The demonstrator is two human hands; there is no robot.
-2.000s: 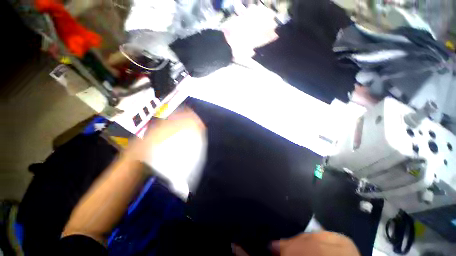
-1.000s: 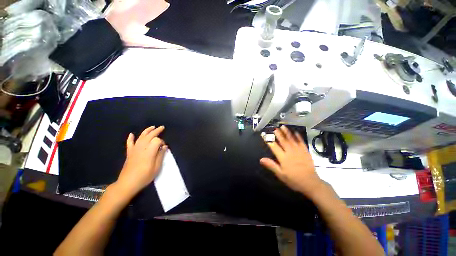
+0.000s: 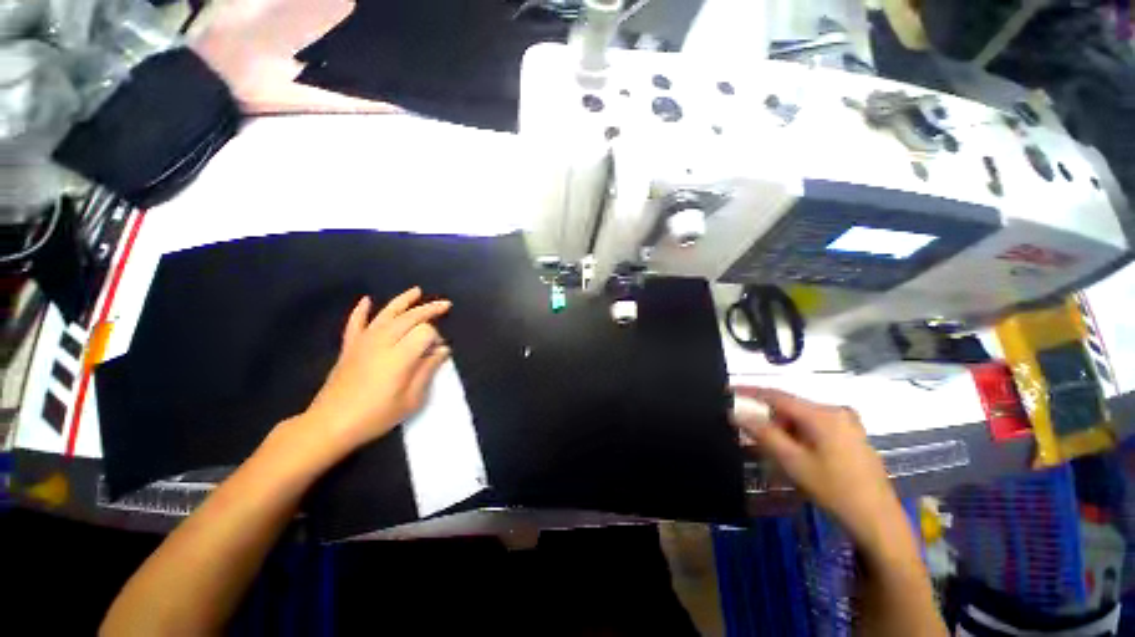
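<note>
A large black garment panel [image 3: 585,423] lies flat on the white machine table, its upper edge under the machine head. A narrow white strip [image 3: 446,451] lies on the panel. My left hand [image 3: 386,367] rests on the panel with fingers apart, its fingertips at the strip's upper end. My right hand [image 3: 809,442] is at the panel's right edge, fingers bent. Something pale shows at its fingertips; whether it grips the panel edge is unclear. The presser foot area [image 3: 588,276] stands over the panel's upper edge, beside a small green light.
The white sewing machine head [image 3: 747,137] spans the upper right. Black-handled scissors [image 3: 766,324] lie below its arm. Black folded pieces [image 3: 156,125] and pink fabric [image 3: 268,50] lie at upper left. Red and yellow packets [image 3: 1055,380] lie right. A blue crate [image 3: 1014,529] is below the table edge.
My right hand has moved from near the presser foot down and right to the panel's right edge. My left hand stays near the strip. The view has shifted, so the machine appears further left.
</note>
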